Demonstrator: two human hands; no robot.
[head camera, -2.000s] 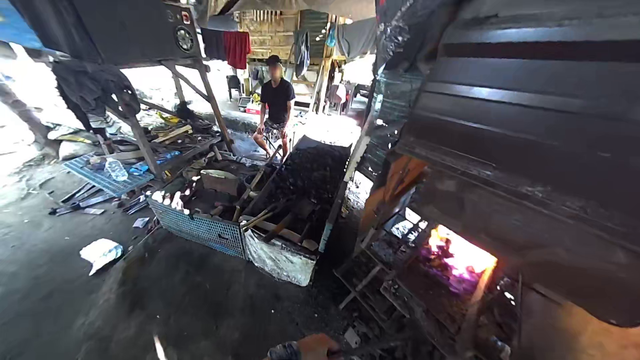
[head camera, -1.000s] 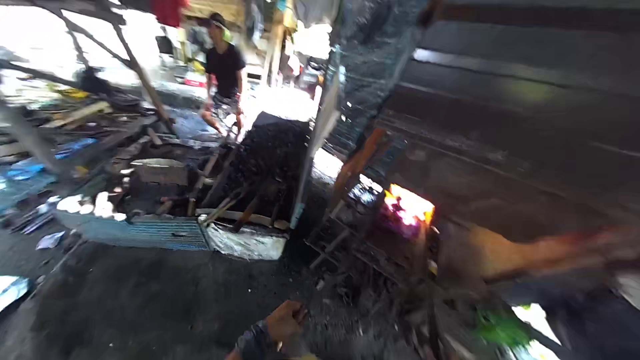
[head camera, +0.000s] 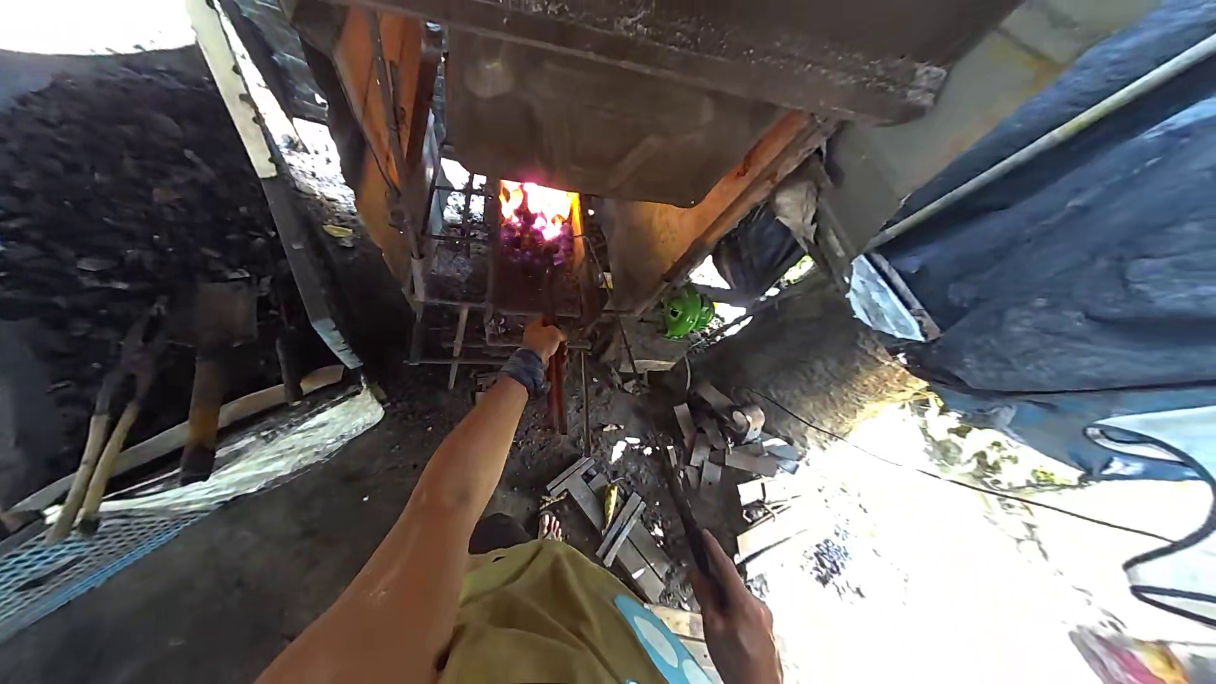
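My left hand (head camera: 543, 339), with a grey band at the wrist, is stretched forward to the front of the forge and closed around the reddish-brown handles of a long tool (head camera: 558, 394), which look like tongs. The tool's far end points to the burning coals (head camera: 539, 228), where its tip is hard to make out. Low in the view, my right hand (head camera: 733, 617) grips a long dark metal bar or tool (head camera: 686, 518) that slants up and left over the ground, apart from the forge.
A metal hood (head camera: 608, 123) hangs low over the fire. At left lies a charcoal heap (head camera: 114, 180) with wooden-handled tools (head camera: 104, 456). A green blower (head camera: 688, 313) stands right of the forge. Flat metal pieces (head camera: 698, 446) and wooden boards (head camera: 622, 532) litter the ground; a cable crosses at right.
The view has swung right and down to the forge. My left hand now reaches to the forge front, holding the long tool. The person seen earlier beside the charcoal is out of view.
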